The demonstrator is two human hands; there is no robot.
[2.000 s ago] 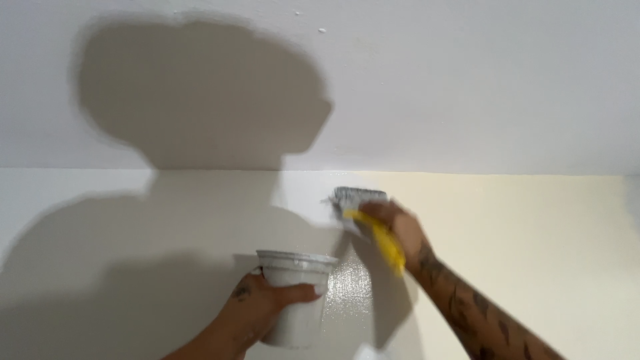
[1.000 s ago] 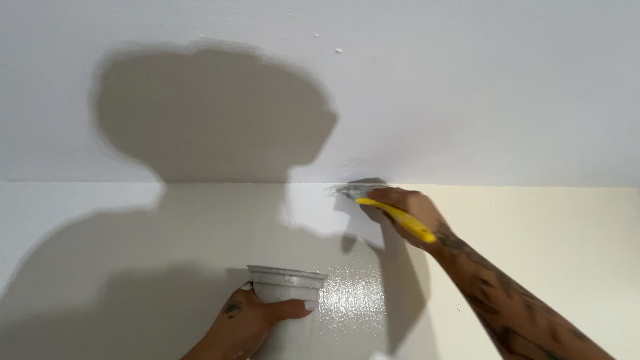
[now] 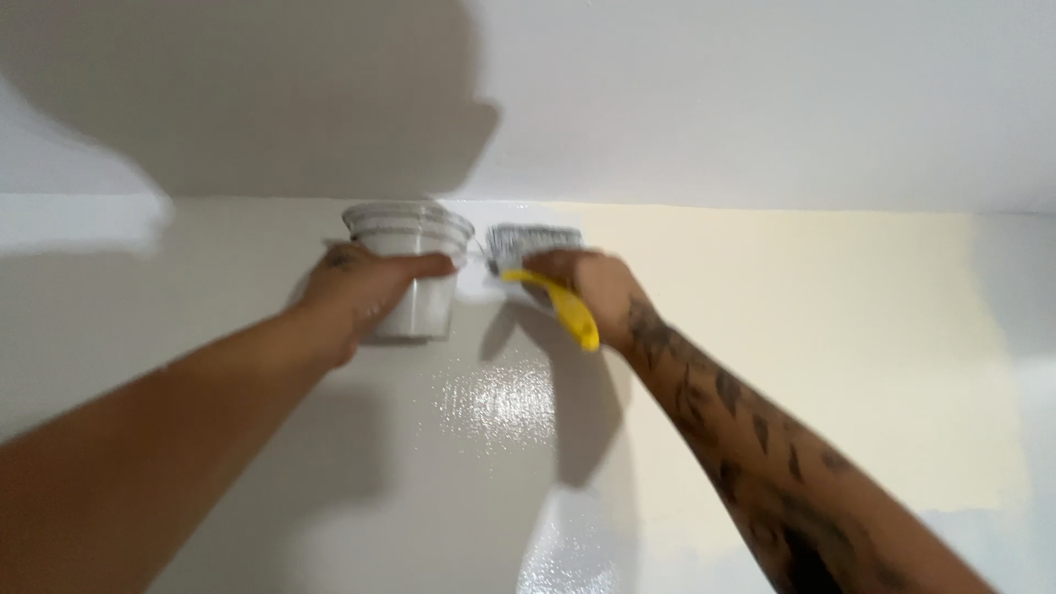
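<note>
My left hand (image 3: 363, 285) grips a translucent plastic tub (image 3: 425, 309), its thumb across the front below the rim. White paint shows on the tub; what is inside cannot be seen. Just right of the tub, my right hand (image 3: 590, 289) holds a paintbrush by its yellow handle (image 3: 573, 313). The brush's paint-covered bristles (image 3: 532, 235) point up, close below the line where wall and ceiling meet. Whether they touch the wall is not clear.
The wall has a wet, glossy white area (image 3: 503, 404) below the hands and a cream area (image 3: 808, 330) to the right. The pale ceiling (image 3: 701, 99) runs across the top. Shadows of a head and arms fall on both surfaces.
My left hand has raised the tub close beside the brush. The brush was against the wall's top edge a second ago and now sits a little lower, bristles up. The view has shifted.
</note>
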